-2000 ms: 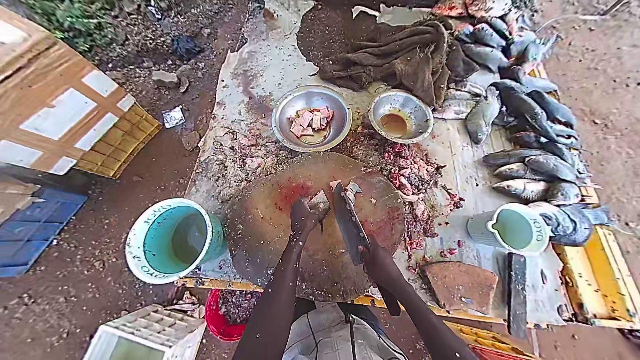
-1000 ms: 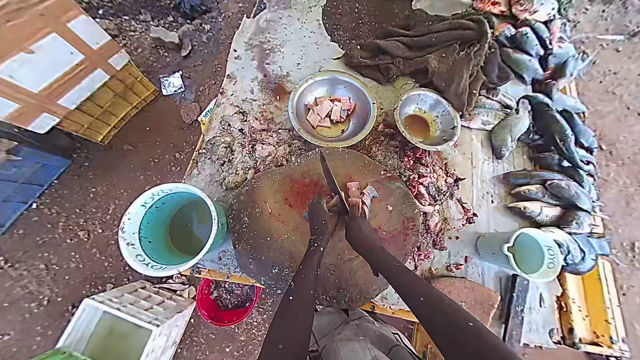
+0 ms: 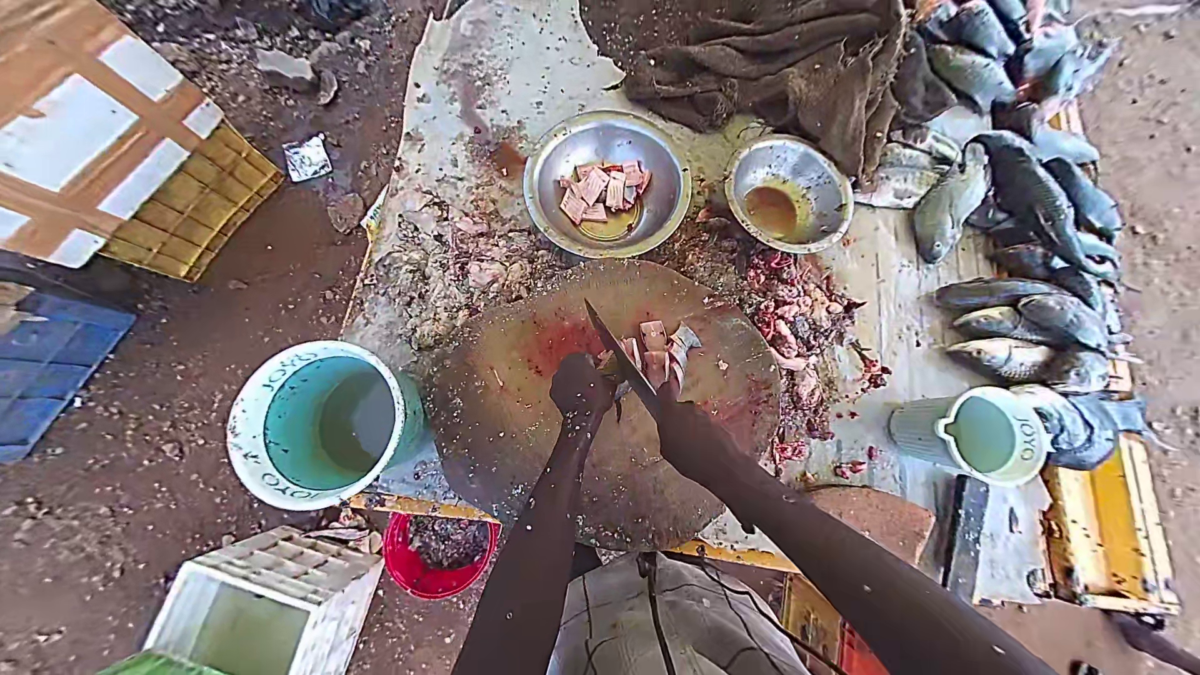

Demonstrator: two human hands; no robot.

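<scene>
My right hand (image 3: 689, 431) grips a long knife (image 3: 617, 349), its blade pointing up and left across a piece of fish. My left hand (image 3: 579, 386) is closed on the fish at the blade's left side; the fingers hide much of it. Several cut fish pieces (image 3: 654, 345) lie right of the blade on the round wooden chopping block (image 3: 600, 469). Beyond the block, a metal bowl (image 3: 607, 239) holds cut pink fish pieces (image 3: 600, 190). A smaller metal bowl (image 3: 816, 173) beside it contains brownish liquid.
Fish offal (image 3: 797, 328) lies right of the block. Whole fish (image 3: 1027, 187) are heaped at the right, near a jug (image 3: 994, 436) of cloudy water. A water bucket (image 3: 328, 427) stands left, above a red bucket (image 3: 441, 581). A brown cloth (image 3: 769, 66) lies at the back.
The knife, apart from the left hand's fish piece two seconds ago, now lies across the fish. More cut pieces show right of the blade than one second ago.
</scene>
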